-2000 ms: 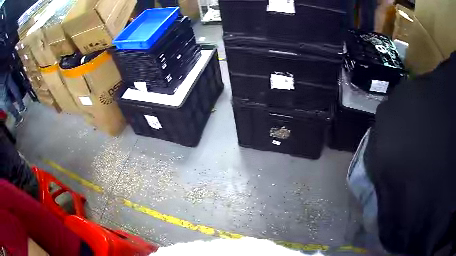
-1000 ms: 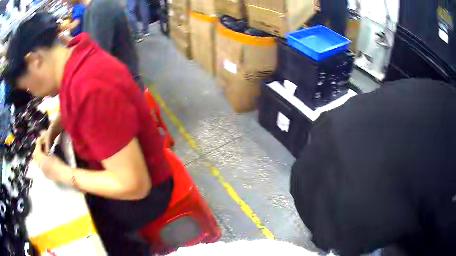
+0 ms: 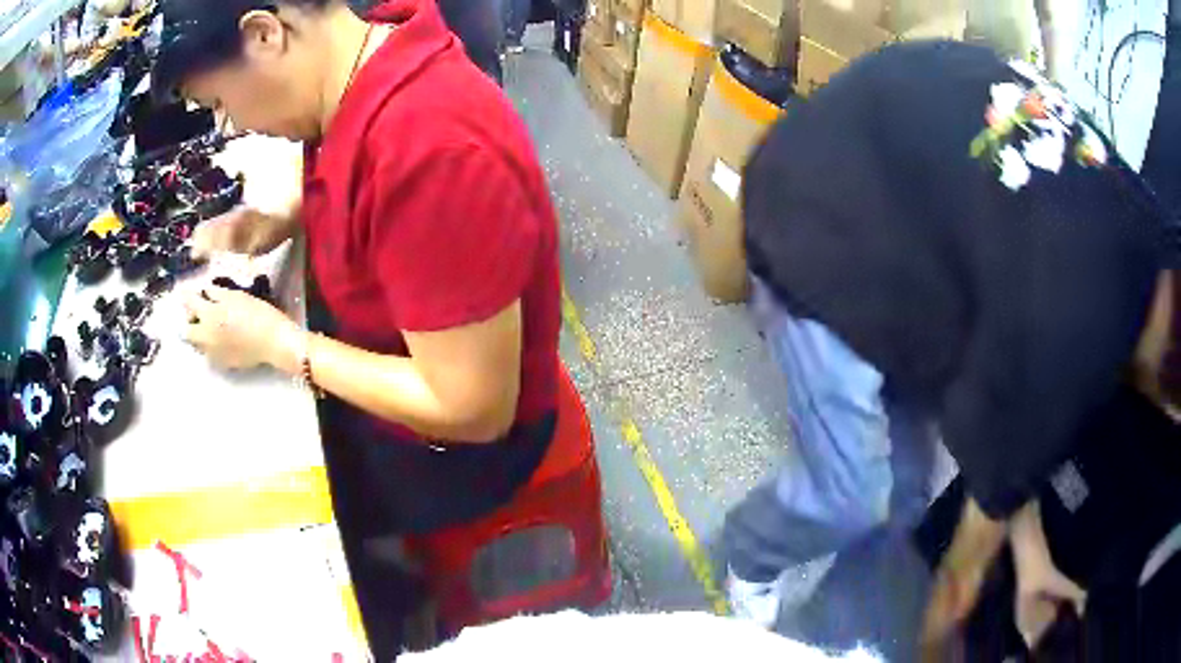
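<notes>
Neither of my hands is in the picture. Nearest me on the left is a white bench top point(image 3: 220, 427) with a yellow-orange tape strip point(image 3: 220, 508). Several black round housings point(image 3: 88, 534) with white ring parts inside are piled along its left side. Red connector cables point(image 3: 181, 641) lie loose at the bench's near end, cut off by the lower edge. Farther up the bench, small black parts point(image 3: 117, 324) lie beside more black housings point(image 3: 168, 207).
A seated person in a red shirt point(image 3: 440, 207) works at the bench on a red chair point(image 3: 525, 557). Another person in black point(image 3: 933, 220) bends over at right, beside black items. Cartons point(image 3: 712, 168) stand behind. Yellow floor line point(image 3: 667, 505) runs between them. Clear bags point(image 3: 65, 156) lie upper left.
The view has swung left from the floor and stacked black boxes to the bench. More of the bench, housings and red cables now show. The bent person's legs and hands have come into view.
</notes>
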